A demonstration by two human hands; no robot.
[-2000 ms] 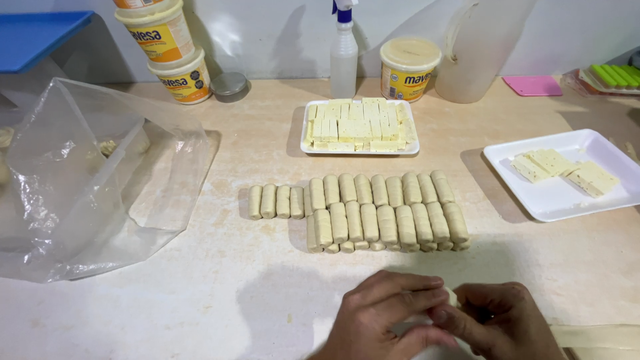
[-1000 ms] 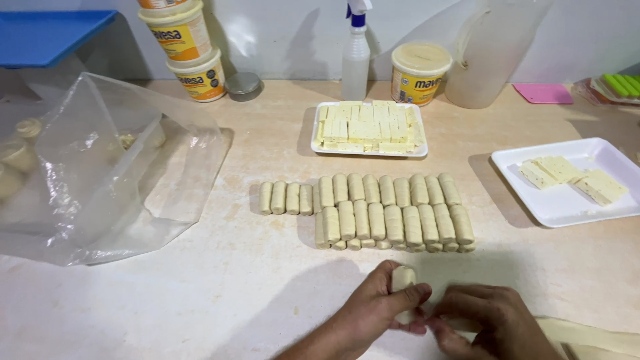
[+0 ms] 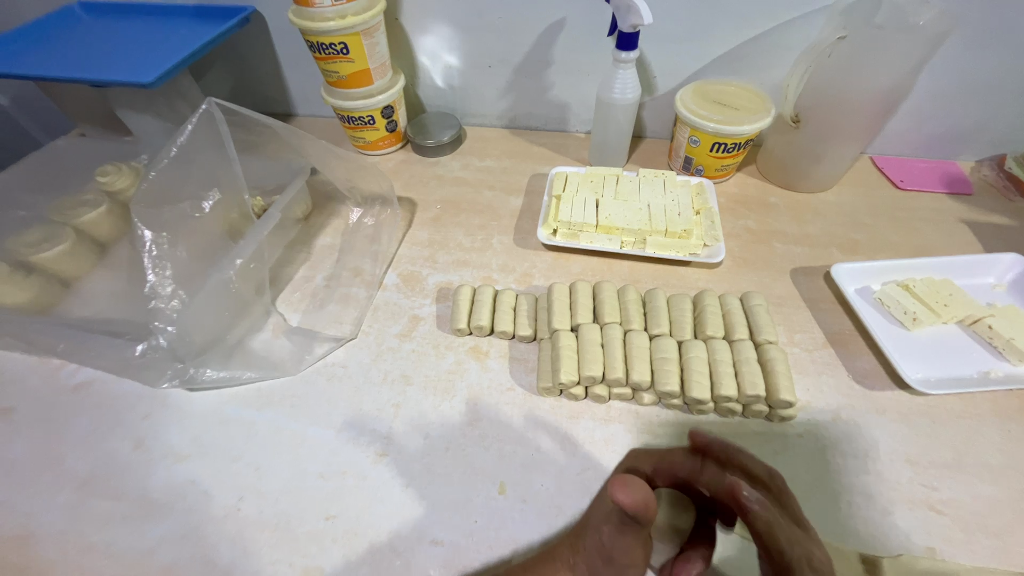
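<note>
Low in the view, my left hand and my right hand are cupped together around a roll of pale dough, largely covered by the fingers. Stacked rows of finished dough rolls lie just beyond the hands, with several more in a line at their left end. Behind the stack a white foam tray holds many cut cheese sticks. A second white tray on the right carries a few cheese pieces. A flat strip of dough shows at the bottom right edge.
A clear plastic bag with coiled dough pieces covers the left side. Along the wall stand stacked margarine tubs, a round tin, a spray bottle, another tub and a jug. A blue platform is back left.
The dough roll stood visible in my left hand a second ago; now both hands close around it and hide most of it.
</note>
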